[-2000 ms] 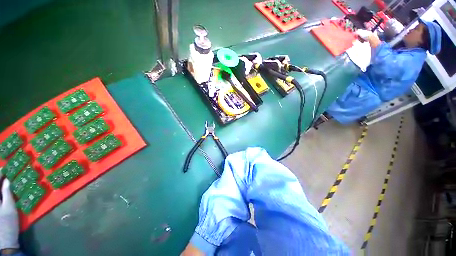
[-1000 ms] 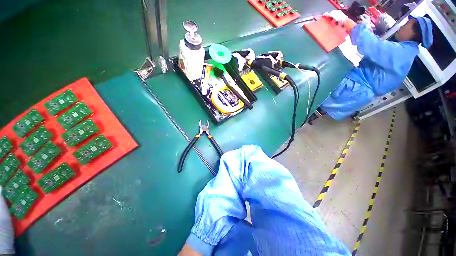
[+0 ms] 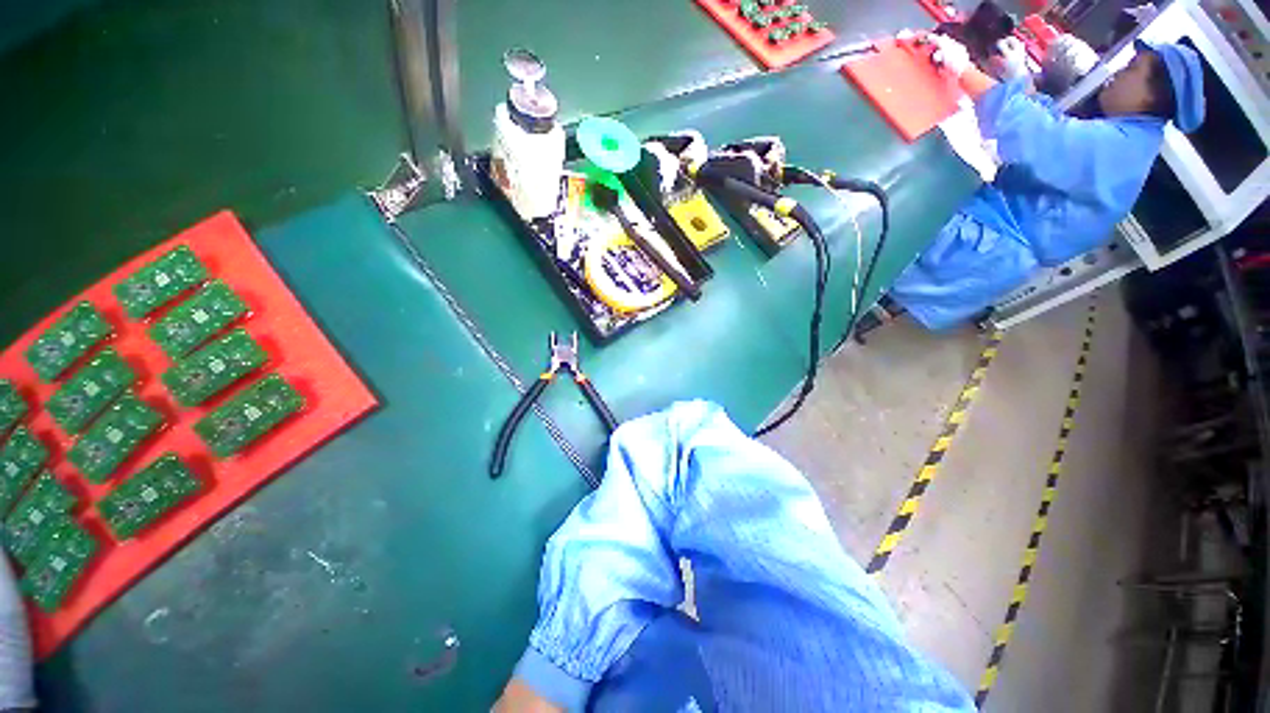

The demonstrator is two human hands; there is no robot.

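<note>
An orange-red board tray (image 3: 314, 373) lies on the green bench at the left, cut off by the picture's left edge. Several green circuit boards (image 3: 251, 414) lie on it in rows. My left hand (image 3: 11, 641), in a white glove, shows only as a blurred strip at the lower left edge, beside the tray's near side; its fingers are out of the picture. My right hand is cut off by the bottom edge; only the bare wrist shows below the blue sleeve. Side cutters (image 3: 563, 365) lie with handles spread, right of the tray.
A black tool tray (image 3: 602, 329) holds a white bottle (image 3: 529, 160), a green disc (image 3: 609, 144) and a yellow tape roll (image 3: 630, 273). Iron stands (image 3: 694, 220) with black cables stand beside it. A metal post rises behind. A person in blue (image 3: 1059, 167) works at another orange-red tray (image 3: 903, 89).
The view has turned right, so the tray and tools sit farther left. The gloved left hand has mostly slipped out of the picture. The other person's arms have moved over their tray.
</note>
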